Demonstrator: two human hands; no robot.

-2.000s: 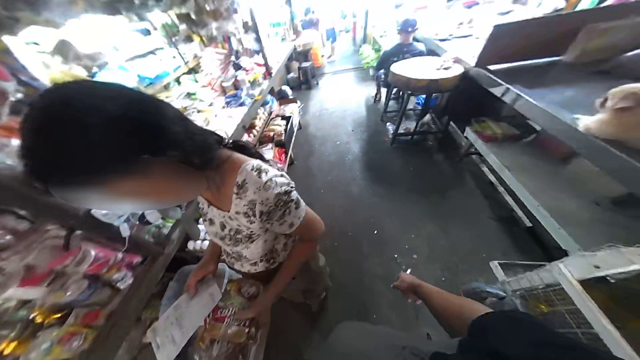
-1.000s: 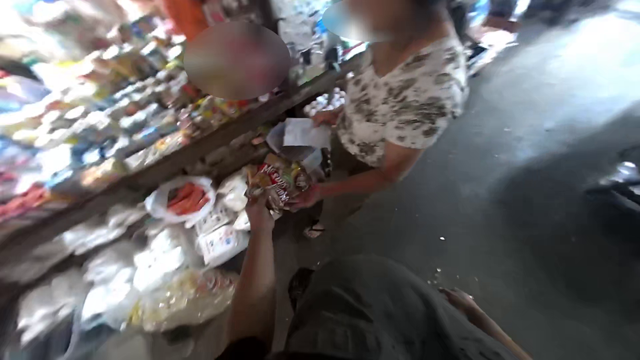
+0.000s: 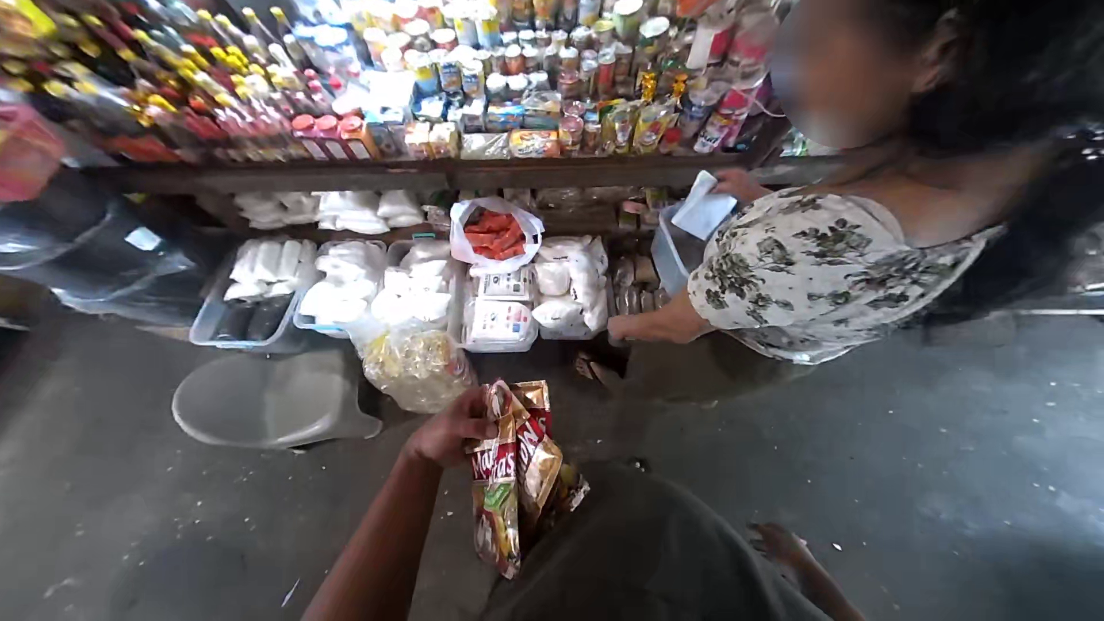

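Observation:
My left hand (image 3: pixel 453 427) grips the top of several foil seasoning packets (image 3: pixel 509 470), red, gold and green, which hang in front of my knee. My right hand (image 3: pixel 776 543) is low at the right of my leg, over the floor; nothing shows in it, and its fingers are blurred. A person in a floral blouse (image 3: pixel 802 259) stands at the right, with a folded white paper (image 3: pixel 703 207) in one hand and the other hand (image 3: pixel 621 328) near the bins. Just beyond the packets lies a clear plastic bag of yellowish goods (image 3: pixel 418 366).
Plastic bins (image 3: pixel 500 345) of white bagged goods line the floor under a wooden shelf (image 3: pixel 414 177) loaded with bottles, cans and jars. A white bag of red items (image 3: pixel 496 237) sits on them. A grey plastic stool (image 3: pixel 276 401) stands at the left, dark plastic bags (image 3: pixel 95 241) behind it.
The packets, earlier held by the other person, are in my left hand, which has drawn back toward me. The other person's hand has let go of them. The view has swung left.

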